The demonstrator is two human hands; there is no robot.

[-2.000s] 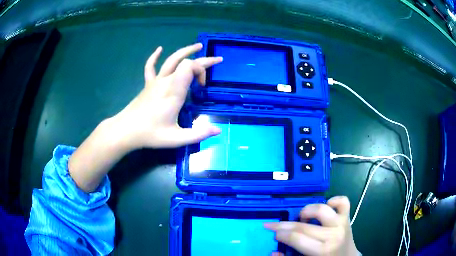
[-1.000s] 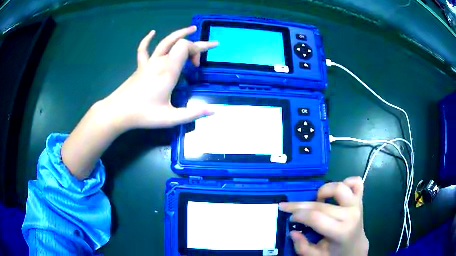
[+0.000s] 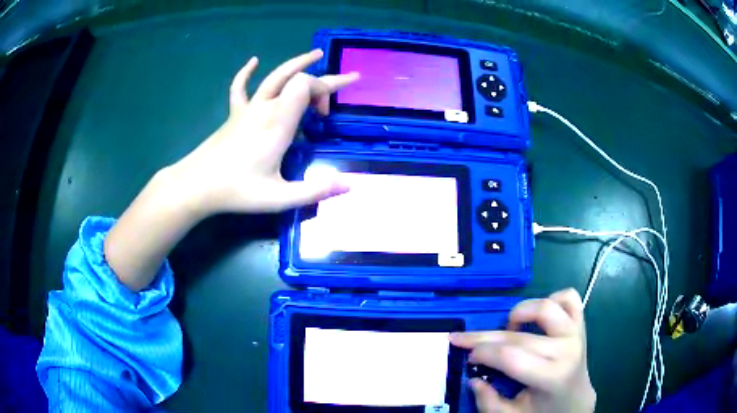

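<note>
Three blue handheld scanners lie edge to edge in a column. The top scanner (image 3: 404, 133) shows a magenta-purple screen. The middle scanner (image 3: 404, 274) shows a white screen with glare at its upper left. The bottom scanner (image 3: 283, 355), cut off by the frame's edge, also shows white. My left hand (image 3: 250, 145) is spread, a fingertip at the top screen's left part and the thumb at the middle screen's upper left. My right hand (image 3: 533, 351) is over the bottom scanner's keypad, a fingertip at its screen's upper right edge. Neither hand grips anything.
White USB cables (image 3: 598, 153) run from the right sides of the top and middle scanners and loop at right. A black and yellow item (image 3: 687, 316) lies beside them. A blue case (image 3: 725, 234) is at the right edge, a long dark shape (image 3: 40, 161) at left.
The top screen went from blue to teal to magenta-purple. The lower two went from teal to white. The scanners sit higher in the view than at first. My right fingertip moved towards the bottom screen's edge.
</note>
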